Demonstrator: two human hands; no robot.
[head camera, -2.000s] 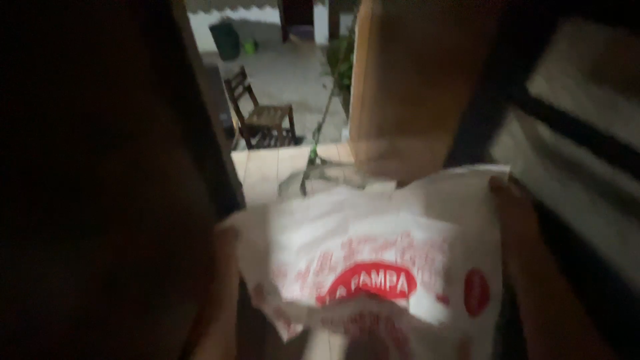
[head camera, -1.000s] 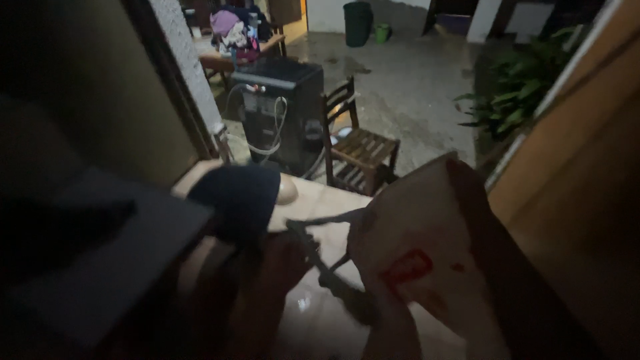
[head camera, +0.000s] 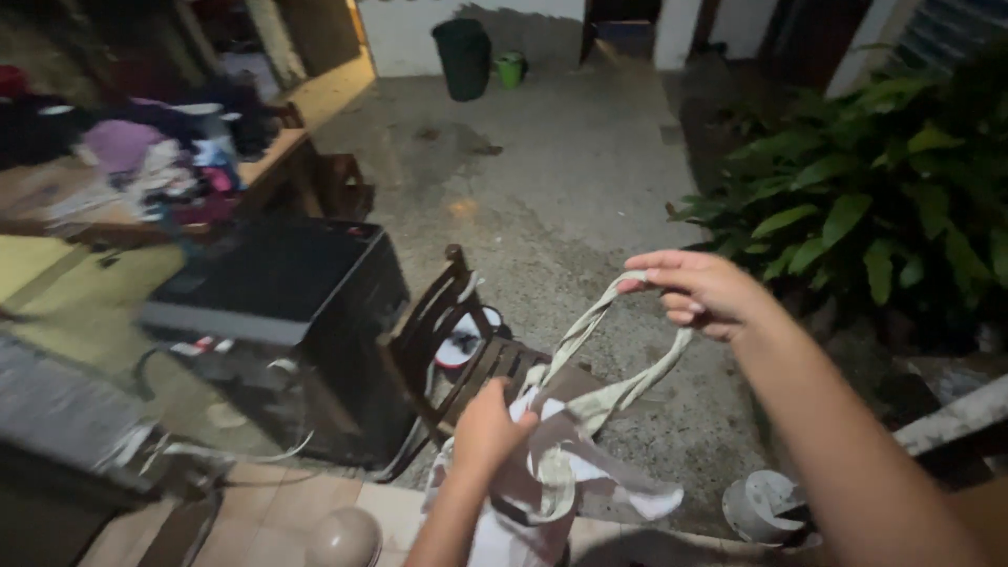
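Observation:
My right hand (head camera: 701, 295), at the centre right, pinches the top of a pale twisted cloth strap (head camera: 587, 323), which forms a loop. My left hand (head camera: 490, 433), lower and to the left, is closed on white plastic or cloth (head camera: 512, 531) at the lower end of the strap. The white material hangs below and between my hands, and one end of it flares to the right. Behind my left hand stands a wooden slatted chair (head camera: 429, 339).
A black washing machine (head camera: 276, 315) with a pale hose is left of the chair. Beyond are a wooden table (head camera: 268, 161) piled with clothes, a dark bin (head camera: 462, 59) and a green bucket (head camera: 509, 69). A leafy plant (head camera: 858, 205) stands at right, a white bucket (head camera: 762, 508) at lower right.
The view has moved forward to the doorway's edge and shows more of the yard. My right hand has risen with the strap, which is now drawn out into a loop.

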